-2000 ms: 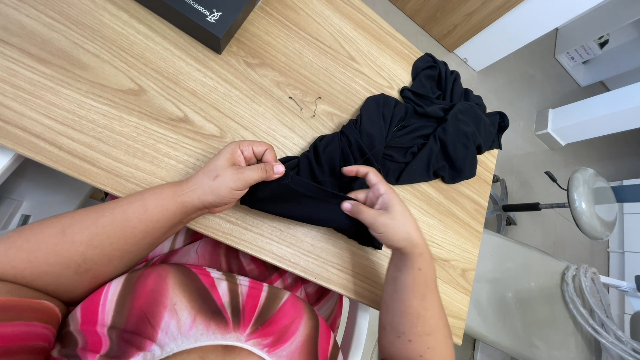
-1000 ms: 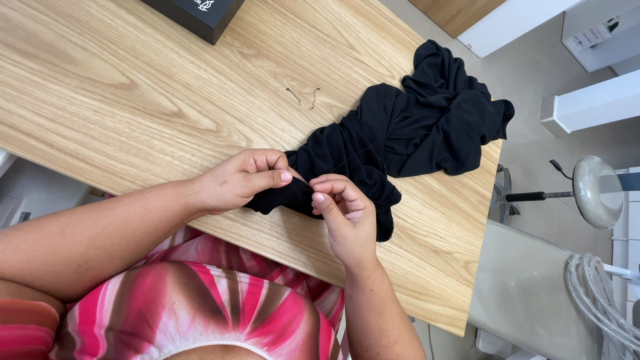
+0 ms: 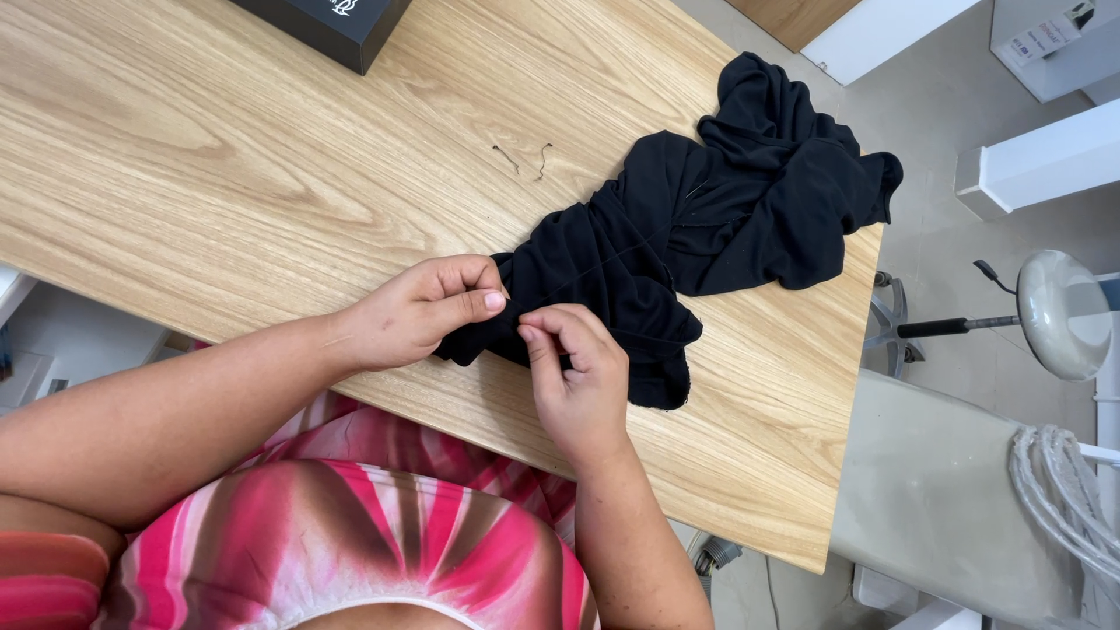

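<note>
A long, crumpled piece of black fabric (image 3: 612,254) lies across the wooden table from near its front edge to its right corner. My left hand (image 3: 429,311) pinches the fabric's near end between thumb and forefinger. Close beside it, on the right, my right hand (image 3: 573,367) has its thumb and forefinger pressed together at the same part of the cloth; whether it grips fabric or a fine thread is too small to tell. Two short dark thread scraps (image 3: 543,162) rest on the table beyond the fabric.
On the wooden table (image 3: 219,166), a dark box (image 3: 328,26) with white printing stands at the far edge. Past the right edge are a round-seated stool (image 3: 1063,315), a pale padded surface (image 3: 936,490) and coiled clear tubing (image 3: 1054,499). White furniture legs stand beyond.
My hands were apart on the fabric's edge two seconds ago and have come close together at its near end. Since one second ago, the right hand has moved slightly away from the left.
</note>
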